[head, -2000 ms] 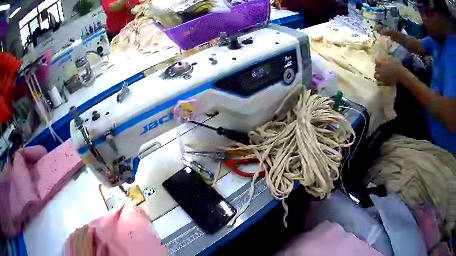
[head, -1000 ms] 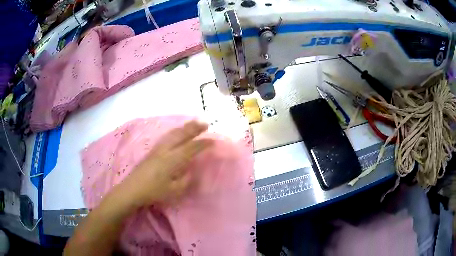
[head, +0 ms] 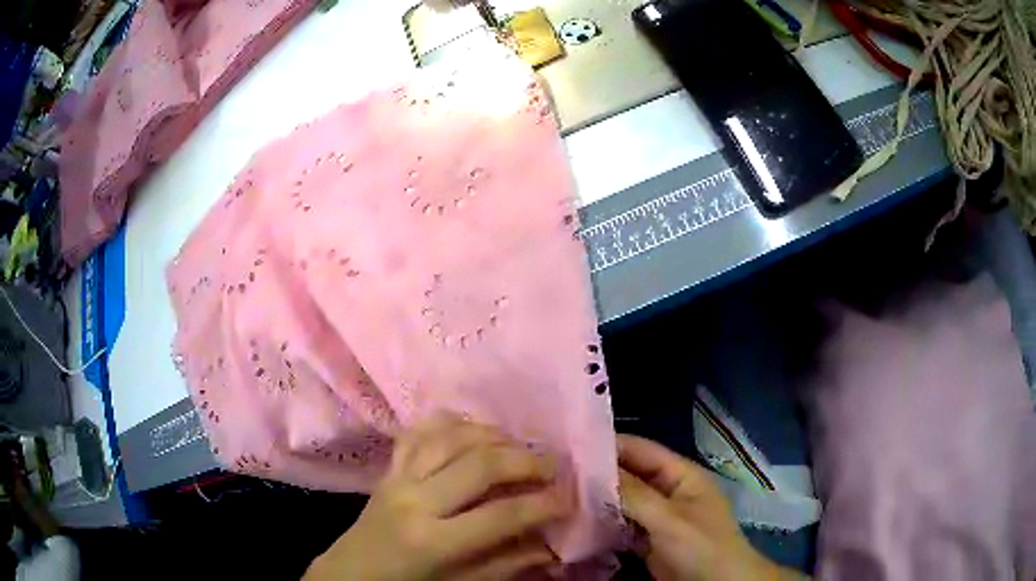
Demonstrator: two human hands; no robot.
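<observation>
A pink eyelet fabric panel (head: 375,250) with rings of small cut holes lies over the white table and hangs over its front edge. Its far corner is at the brightly lit needle area, beside a yellow block (head: 534,36). My left hand (head: 466,499) grips the panel's near end below the table edge. My right hand (head: 682,511) pinches the same end at its right edge. The fingertips of both hands are partly hidden by the cloth. The machine head is almost wholly out of view.
A stack of pink eyelet pieces (head: 148,114) lies at the back left. A black phone (head: 755,102) lies right of the needle area, with a tangled cream cord (head: 977,68) beyond it. A ruler strip (head: 670,221) runs along the front edge. Plain pink cloth (head: 920,420) lies below, right.
The view has tilted down. My left hand has moved from the top of the panel to its near end. My right hand has come into view there.
</observation>
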